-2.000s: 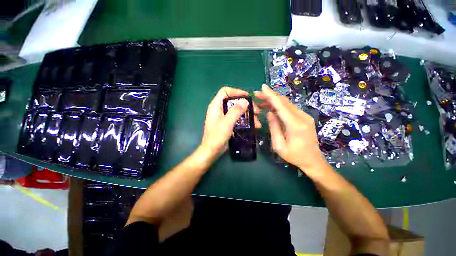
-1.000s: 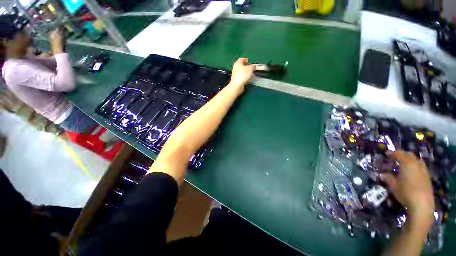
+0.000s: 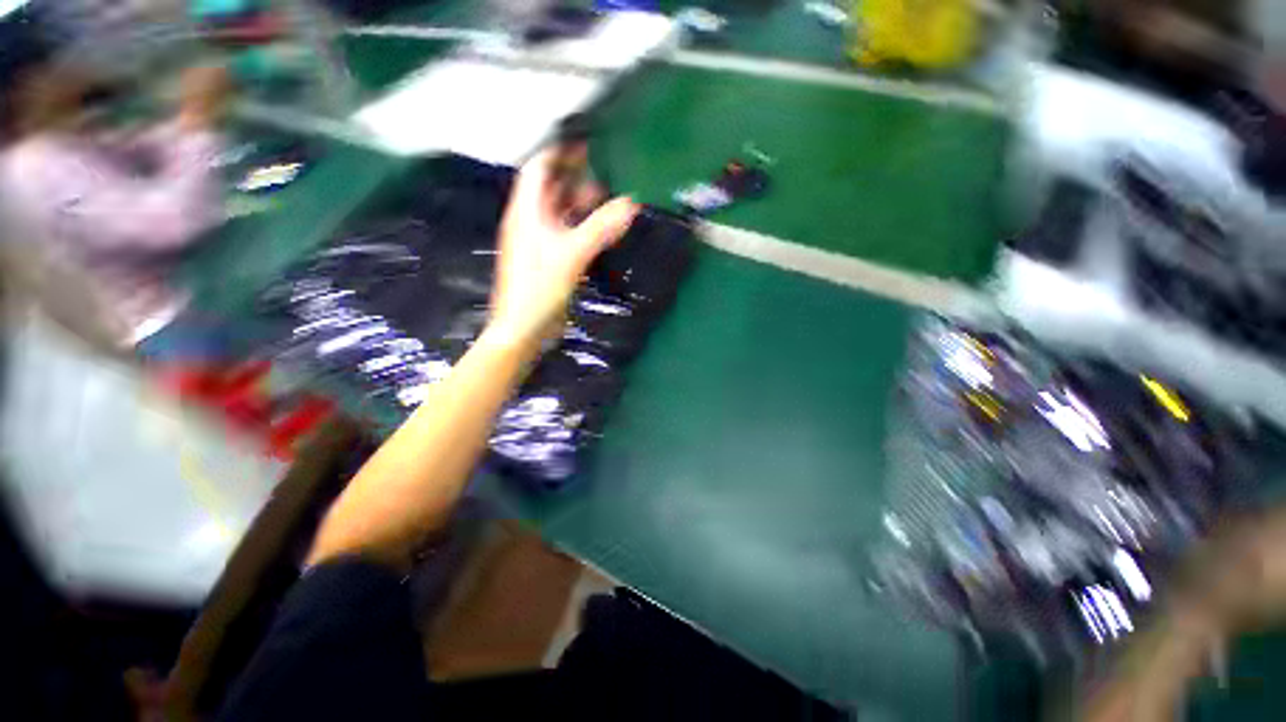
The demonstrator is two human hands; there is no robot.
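Observation:
The frame is blurred. My left hand is over the far part of the shiny black component tray, thumb spread from the fingers. A small dark shape shows at the fingertips; I cannot tell whether it is held. My right hand is smeared and cut off by the right edge, beside the pile of circuit boards; its fingers and any content cannot be made out. A part-built phone lies on the green strip beyond the rail.
A pale rail crosses behind the green mat. Black housings lie on the white surface at the upper right. A person in a pink sleeve is at the left. A red stool-like object stands below the bench edge.
My left hand has let go of the part-built phone on the green strip and moved left over the tray. My right hand has moved from the pile toward the lower right edge.

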